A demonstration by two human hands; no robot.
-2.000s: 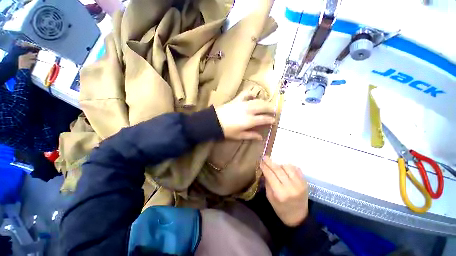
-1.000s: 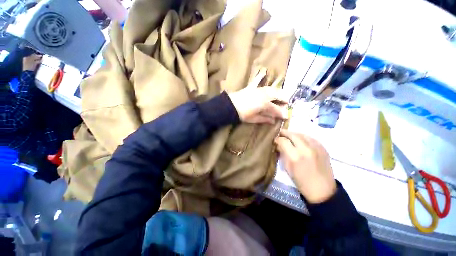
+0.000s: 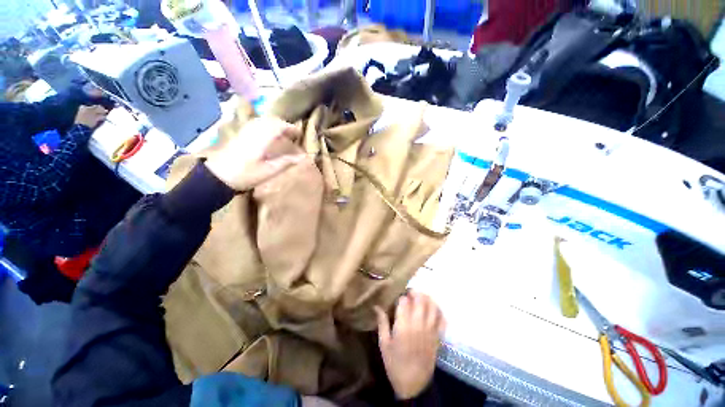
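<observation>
The tan jacket [image 3: 358, 238] lies bunched over the table and lap. Its zipper edge [image 3: 393, 205] runs diagonally across the cloth to the presser foot area [image 3: 457, 216] of the white sewing machine. My left hand [image 3: 258, 155] is at the upper left of the jacket, fingers bent over a raised fold and closed on it; the fingertips are blurred. My right hand [image 3: 412, 338] rests at the jacket's lower right, by the table's front edge, thumb apart from the fingers, seemingly holding nothing. Short metallic pocket zippers [image 3: 374, 273] show on the body.
A yellow strip [image 3: 566, 278] and red-and-yellow-handled shears [image 3: 608, 327] lie right of the machine, with a slim dark tool [image 3: 688, 362] beside them. A neighbouring machine [image 3: 163, 87] and a person's sleeve [image 3: 48, 159] are at left. Dark garments [image 3: 588, 79] are piled behind.
The view has tilted up, showing more behind the table. My left hand has moved from the zipper to the upper left cloth. My right hand has come off the zipper edge, towards the front.
</observation>
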